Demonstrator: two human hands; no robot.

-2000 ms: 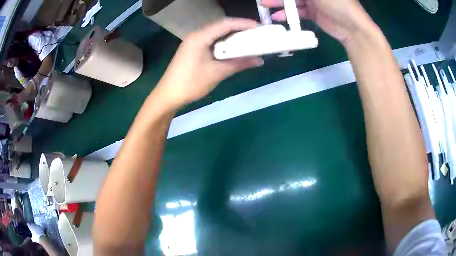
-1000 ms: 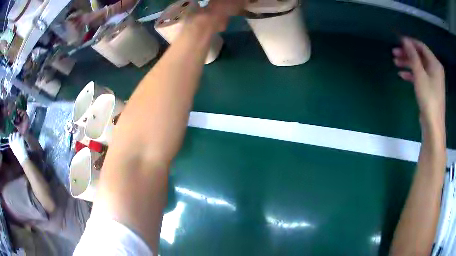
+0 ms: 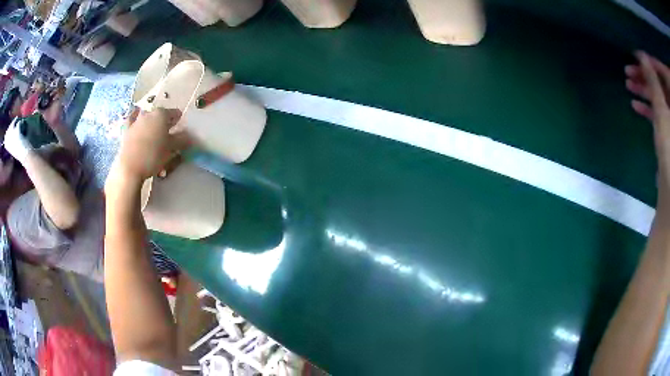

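Observation:
Beige buckets lie on their sides at the left of the green bench. One bucket (image 3: 239,121) has a brown strap handle (image 3: 215,92) and its open mouth faces left; another rim shows behind it. A nearer bucket (image 3: 189,202) lies below it. My left hand (image 3: 156,139) is at the bucket mouths with its fingers curled, overlapping the rims; whether it grips one is unclear. My right hand (image 3: 650,88) is at the far right edge, partly cut off, fingers apart, with nothing seen in it.
More beige buckets (image 3: 448,22) stand along the top beyond the white rail (image 3: 455,153). A person (image 3: 55,191) with a white glove is at the left. Jumbled white parts (image 3: 242,345) lie below the bench edge, beside a red bag (image 3: 73,356).
The view has swung left. My left hand has left the upper buckets and come to those lying at left. The white base-and-tube assembly, held two seconds ago, is out of view.

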